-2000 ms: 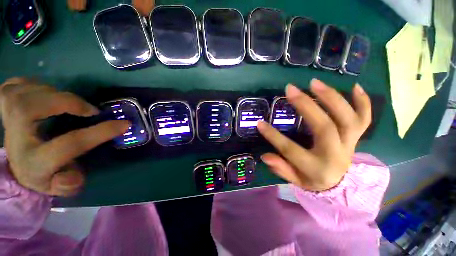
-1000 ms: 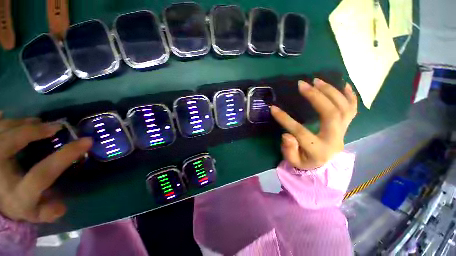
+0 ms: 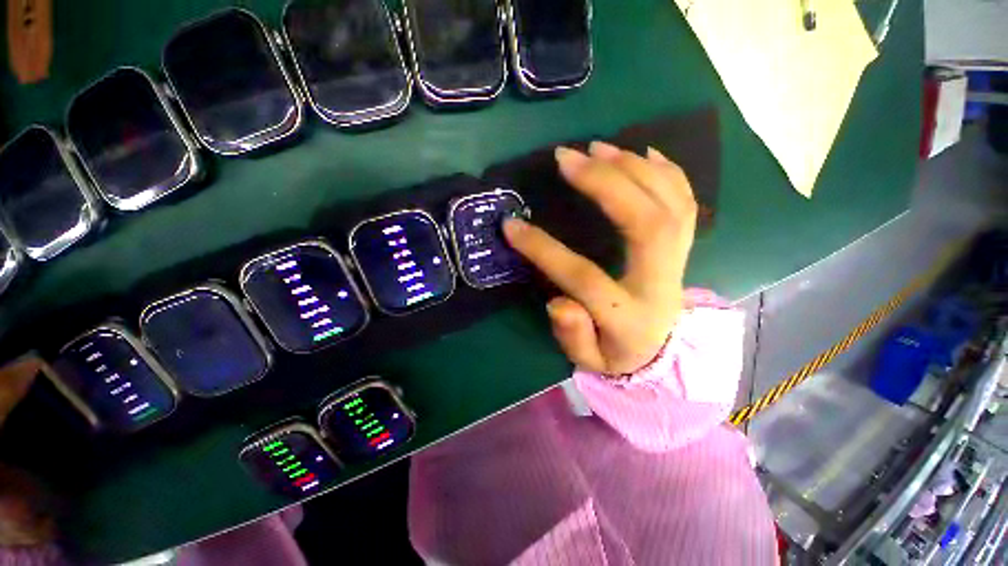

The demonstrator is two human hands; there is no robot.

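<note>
A near row of strapless smartwatches with lit screens lies on the black bench pad (image 3: 691, 166). My right hand (image 3: 619, 260) is open, its index fingertip on the screen of the rightmost watch (image 3: 484, 249), which shows menu lines. Left of it lie watches with white lines, such as this one (image 3: 402, 263); another watch (image 3: 207, 341) has a nearly dark screen. Two smaller watches (image 3: 290, 461) (image 3: 367, 420) with green and red lines lie nearer me. My left hand (image 3: 20, 387) is blurred, dark and cut off at the left edge; its fingers are not clear.
A far row of dark-screened watches (image 3: 348, 61) curves across the green mat (image 3: 818, 249). An orange-brown strap (image 3: 30, 39) lies at the top left. Yellow paper (image 3: 785, 83) with a pen-like object lies at the top right. Yellow-black floor marking and a blue bin (image 3: 904, 365) show beyond the bench.
The view has shifted right, so the watches appear further left. My right index finger is now on the rightmost watch, whose display has changed. My left hand has mostly left the picture.
</note>
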